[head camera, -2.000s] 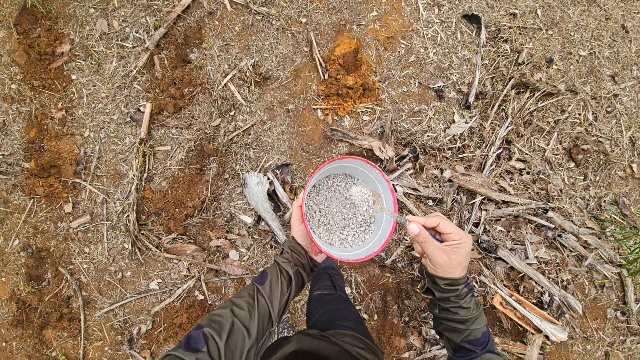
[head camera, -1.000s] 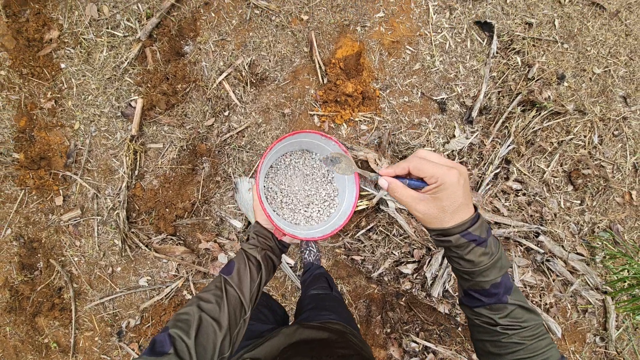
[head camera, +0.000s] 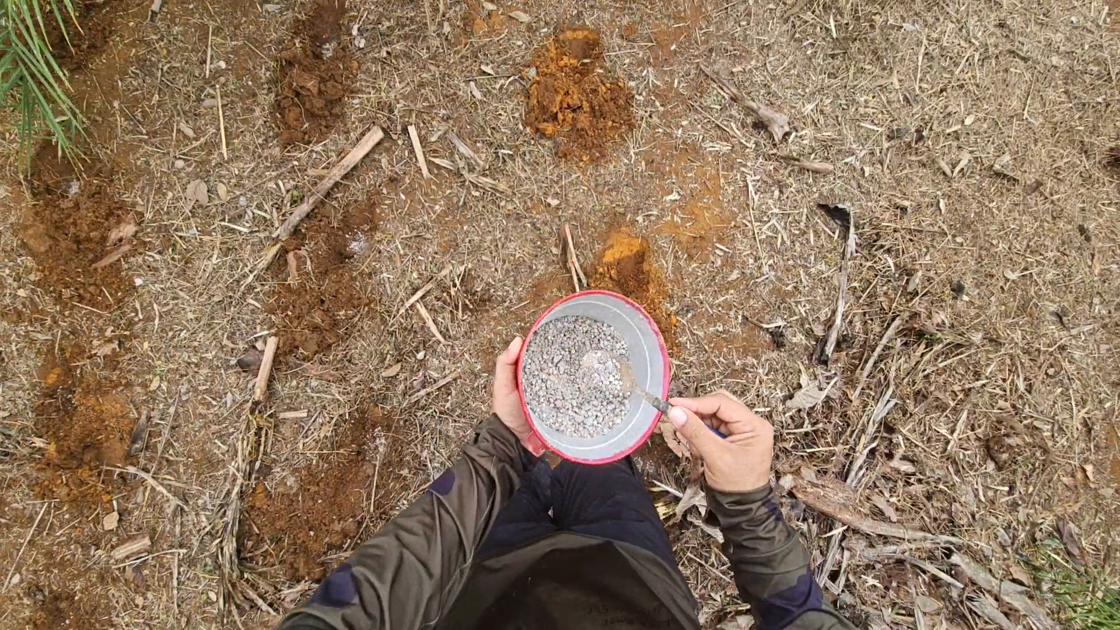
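Observation:
A round bowl with a red rim and grey inside (head camera: 646, 354) is held in front of my legs, with grey granules (head camera: 569, 376) covering its bottom. My left hand (head camera: 510, 392) grips its left side, the fingers partly hidden under it. In my right hand (head camera: 728, 440), at the bowl's lower right edge, is the handle of a spoon-like metal scoop (head camera: 652, 400). The scoop's head rests in the granules, beside a paler patch of them; its tip is hard to make out.
Dug orange soil (head camera: 577, 96) lies ahead, with another orange patch (head camera: 634, 267) just beyond the bowl. Rows of brown loosened soil (head camera: 324, 284) run on the left. A stick (head camera: 328, 184), dry bark (head camera: 853, 507) and straw litter the ground. Green blades (head camera: 35, 70) stand at the top left.
The scoop, raised over the bowl's right side one second ago, is now down in the granules. My view has shifted forward over the ground, and the bowl is closer to the orange patch.

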